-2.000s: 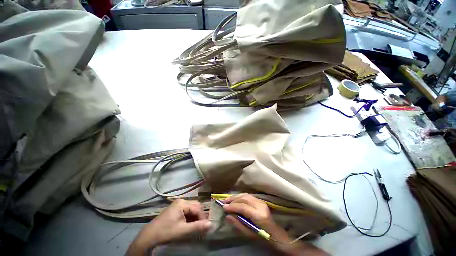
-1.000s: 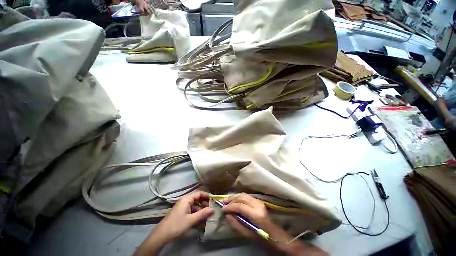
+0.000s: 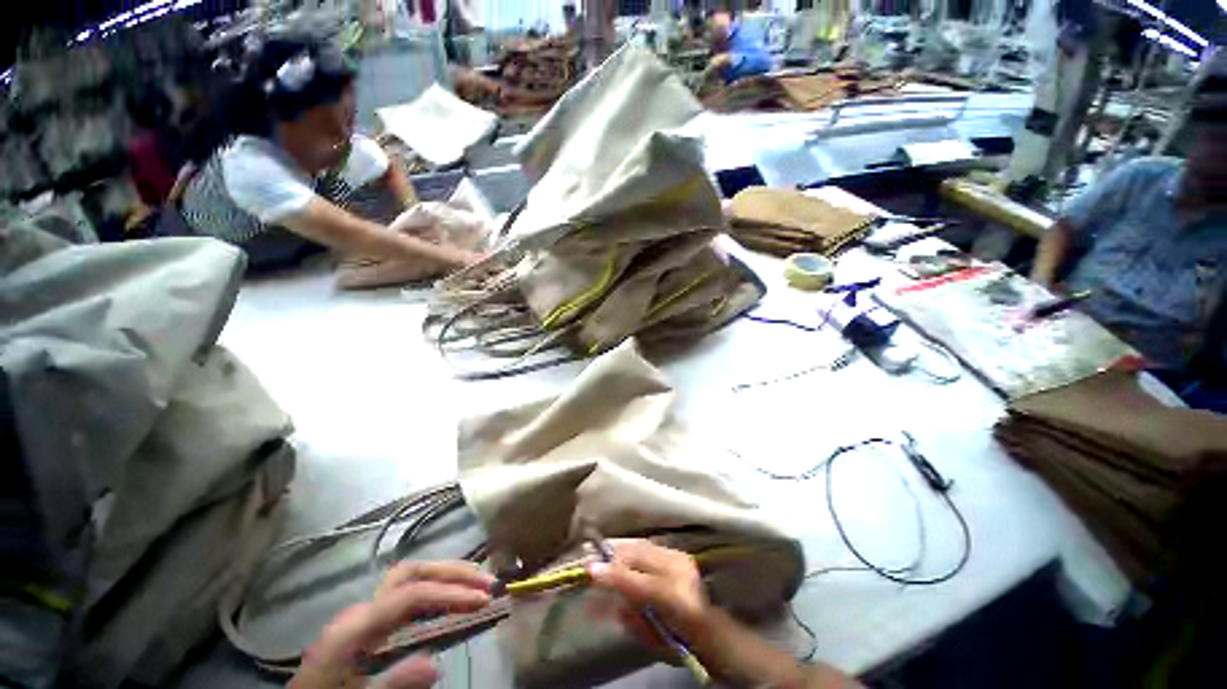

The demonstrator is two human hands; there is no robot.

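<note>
A beige tote bag [image 3: 606,471] lies in front of me, its long handles [image 3: 256,592] looping out to the left. A yellow zipper strip [image 3: 549,580] shows along its near edge. My right hand [image 3: 653,592] holds a slim pen-like tool [image 3: 673,643] with a yellowish end; its tip is near the zipper, blurred. My left hand [image 3: 404,612] is left of the zipper end, fingers apart; its fingertips are close to the strip, with no grip visible.
Bag stacks stand at far centre [image 3: 606,256] and left [image 3: 135,364]. A person [image 3: 296,189] reaches to the far stack; another person [image 3: 1144,242] sits right. Tape roll [image 3: 807,271], power adapter [image 3: 868,330], corded tool [image 3: 927,464], brown pieces [image 3: 1130,444] lie right.
The view has tilted up, showing more of the room and two people. My left hand has opened and moved left from the zipper end. My right hand still holds the pen.
</note>
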